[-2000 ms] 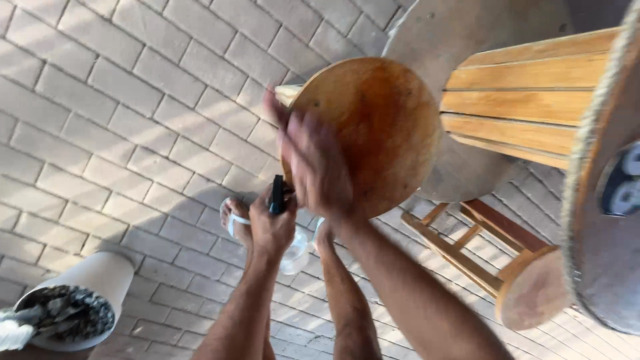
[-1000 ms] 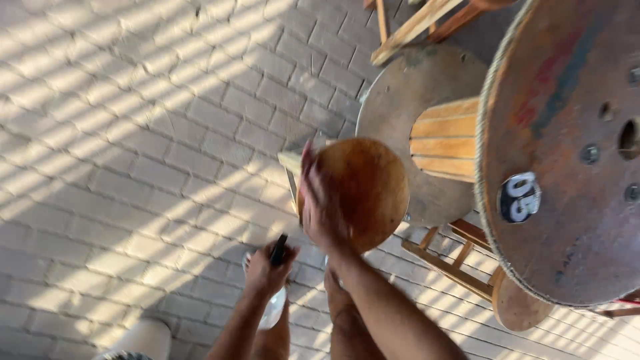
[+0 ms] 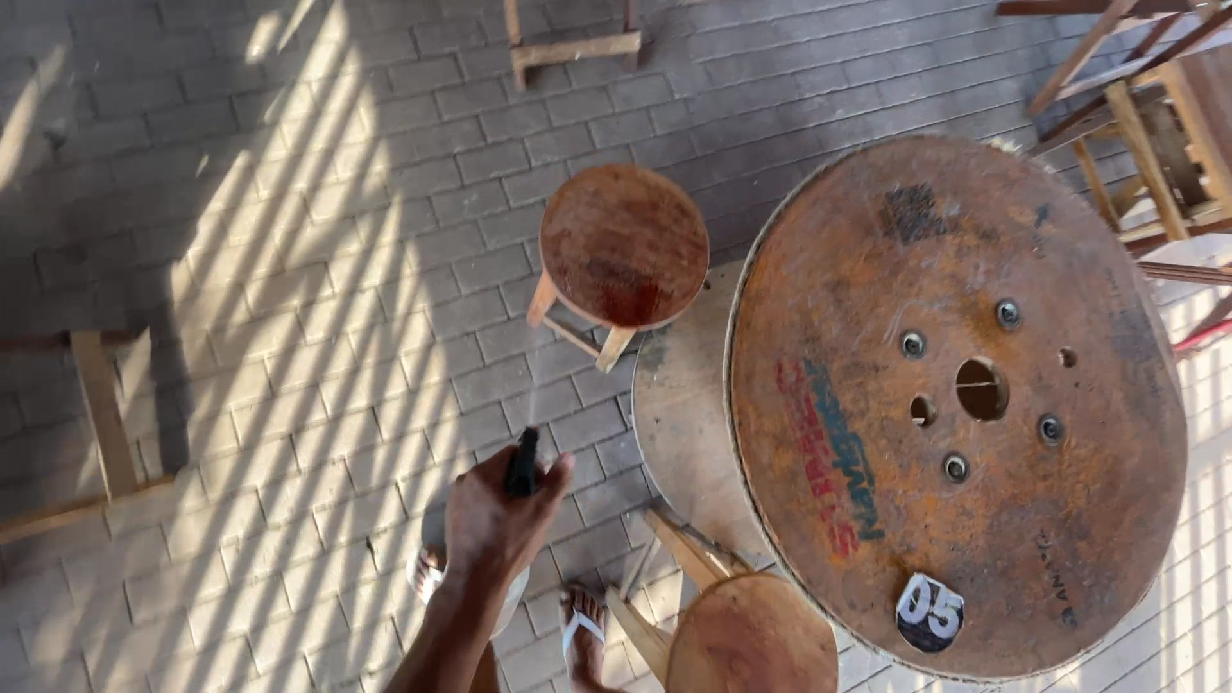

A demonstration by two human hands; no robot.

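Observation:
My left hand (image 3: 502, 510) is closed around the neck of a spray bottle (image 3: 523, 464). Its black nozzle points up toward a round wooden stool (image 3: 621, 241), and a faint streak of mist shows above the nozzle. Part of a pale, clear body shows below the hand, beside the wrist. The stool seat is reddish brown, with a darker, wet-looking patch near its lower edge. A gap separates the hand from the stool. My right hand is out of view.
A large cable-spool table (image 3: 962, 539) with a rope edge fills the right. A second round stool (image 3: 756, 640) stands at the bottom, near my sandalled foot (image 3: 582, 630). Wooden frames (image 3: 101, 414) are at the left, top and upper right on the brick paving.
My right hand, earlier over a round wooden seat close to me, has left the view. The view has shifted, showing more of the spool table and a stool above my left hand.

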